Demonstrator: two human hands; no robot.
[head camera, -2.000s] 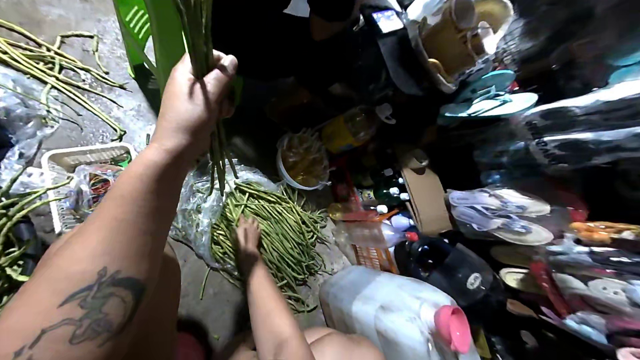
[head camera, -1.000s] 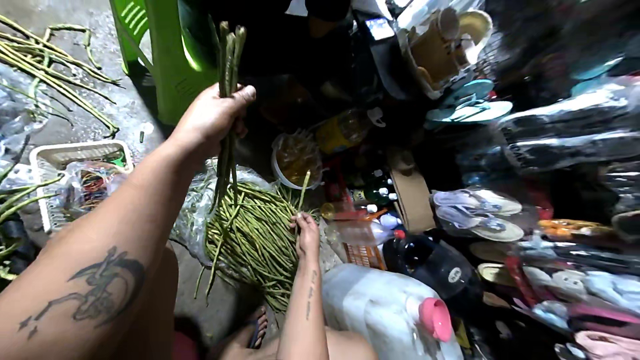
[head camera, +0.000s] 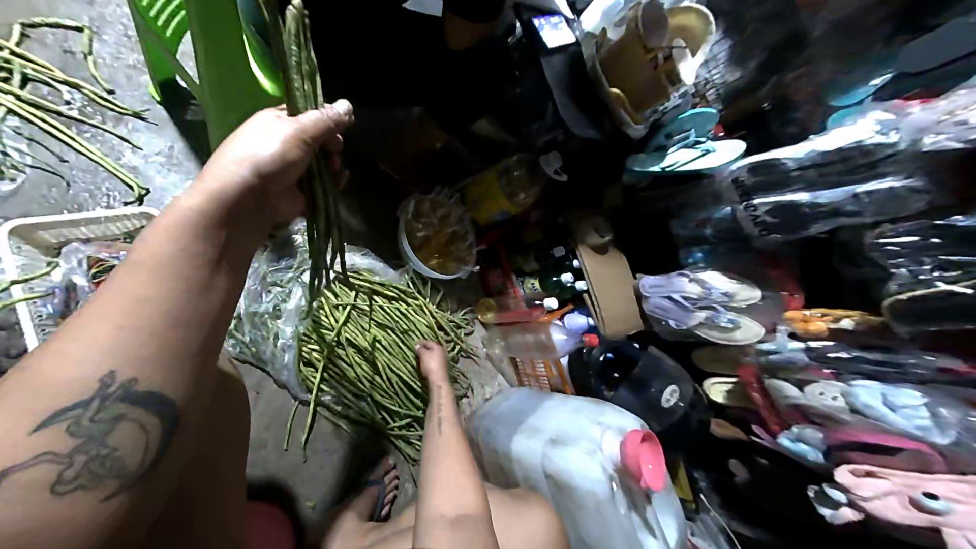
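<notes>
My left hand (head camera: 286, 156) is raised at the upper left, closed around a bundle of long green beans (head camera: 305, 69) that hangs down past the wrist. Below it, a large heap of long beans (head camera: 366, 343) lies on a clear plastic bag (head camera: 267, 320) on the ground. My right hand (head camera: 432, 360) rests on the right side of this heap, fingers over the beans; whether it grips any cannot be told.
A white plastic basket (head camera: 84, 221) and loose beans (head camera: 69, 107) lie left, by a green plastic chair (head camera: 221, 69). A lidded tub (head camera: 437, 235), bottles (head camera: 534, 339), a jug with a pink cap (head camera: 557, 457) and wrapped sandals (head camera: 701, 305) stand right.
My right hand has moved from the right edge of the heap, where it held a bean end up a second ago, back down onto the beans. My left hand still holds its bundle.
</notes>
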